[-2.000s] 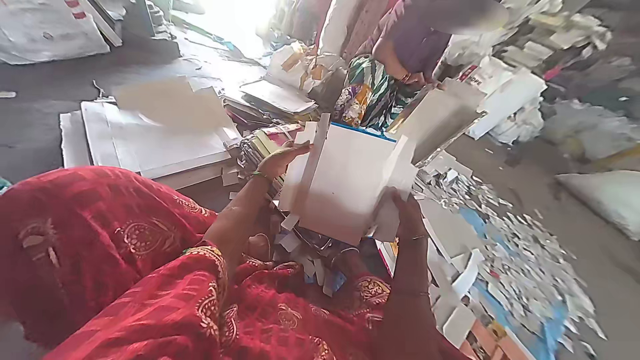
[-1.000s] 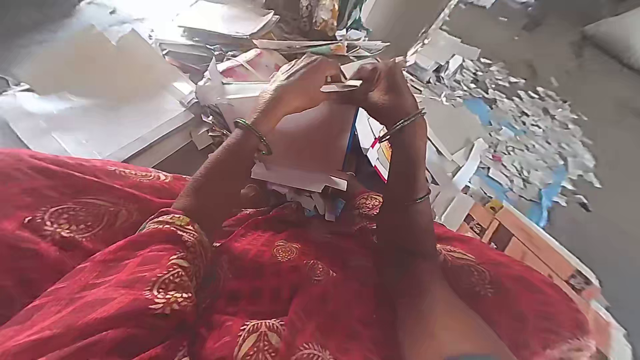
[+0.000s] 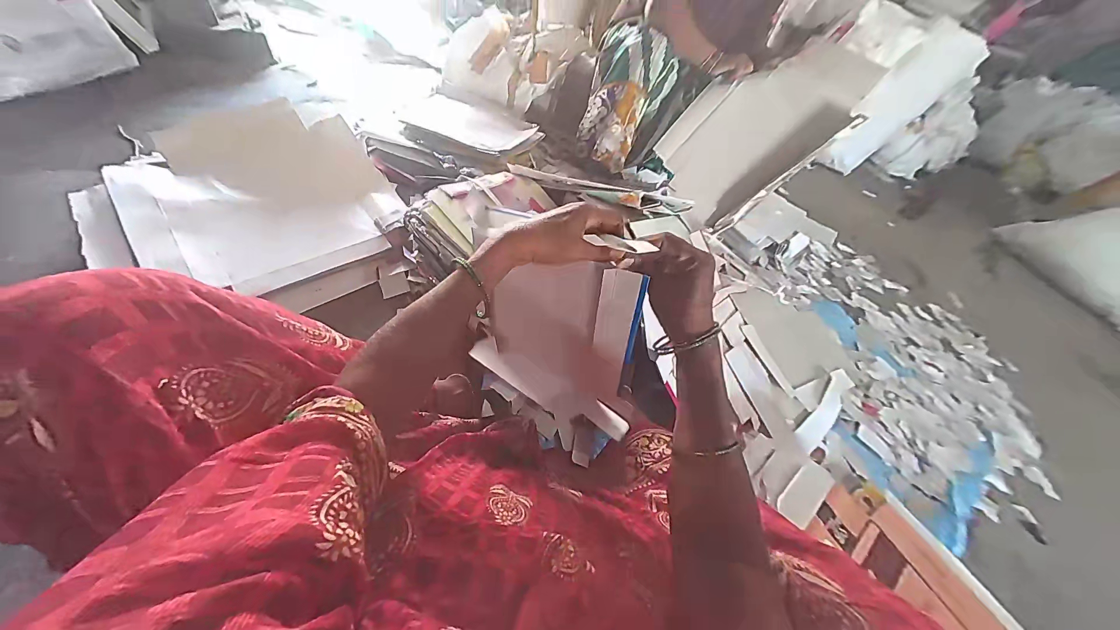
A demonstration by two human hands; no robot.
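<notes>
My left hand (image 3: 573, 234) and my right hand (image 3: 681, 271) meet at the middle of the head view, with a small pale strip of paper or card (image 3: 621, 243) pinched between their fingers. Below them, over my lap, lies a white board or sheet (image 3: 547, 319) with a blue edge (image 3: 636, 328) on its right side. A loose pale strip (image 3: 551, 389) crosses its lower part. Scraps of cut paper (image 3: 564, 433) are bunched beneath it. The fingertips partly hide the strip they hold.
Large pale sheets (image 3: 271, 232) are stacked at left. Behind my hands are paper stacks (image 3: 472, 127) and a person's patterned cloth (image 3: 621, 96). Large boards (image 3: 770, 122) stand at upper right. Paper scraps (image 3: 927, 385) cover the floor at right, beside a wooden frame (image 3: 919, 560).
Two seconds ago my hands held the white board apart by its two sides; now it lies lower and my hands are together on a small strip. The view has shifted.
</notes>
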